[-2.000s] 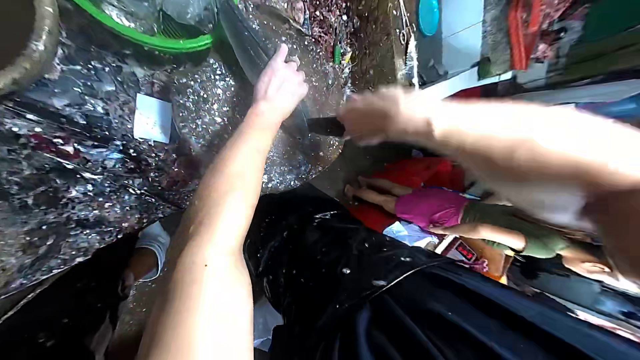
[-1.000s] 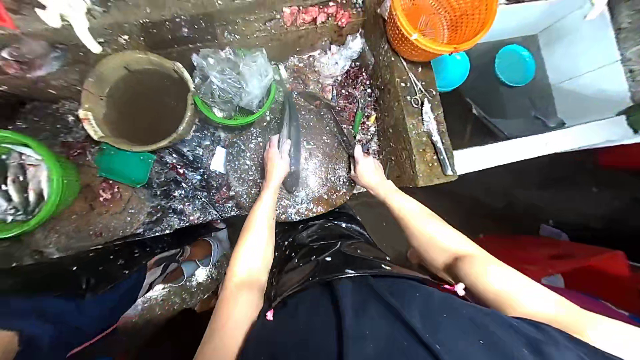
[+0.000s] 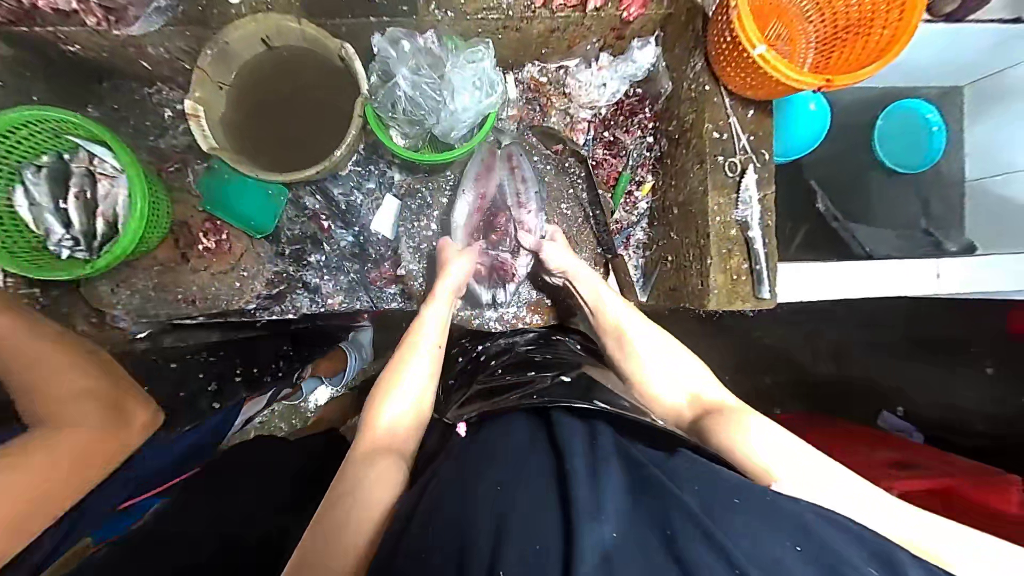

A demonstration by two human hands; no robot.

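A fish split open lengthwise [image 3: 498,216] lies on a round chopping block [image 3: 424,188] strewn with scales, its red inside facing up. My left hand [image 3: 458,262] grips its near left side, and my right hand [image 3: 552,251] grips the near right side with the thumb on the flesh. Just right of the fish rests a long dark knife [image 3: 597,204], which neither hand holds. A green-handled tool [image 3: 622,189] lies among fish waste beyond it. Left of the block is a small white piece [image 3: 386,216].
A green basket with plastic bags [image 3: 432,152] and a bucket of murky water [image 3: 290,104] stand behind. Fish fill a green basket [image 3: 152,208] at left, near another person's arm [image 3: 72,424]. Scissors [image 3: 740,144] and a scaly tool [image 3: 752,232] lie on the right ledge beside an orange basket [image 3: 808,48].
The fish, closed and dark side up one second ago, is now spread open. My right hand has let go of the knife and holds the fish's right side.
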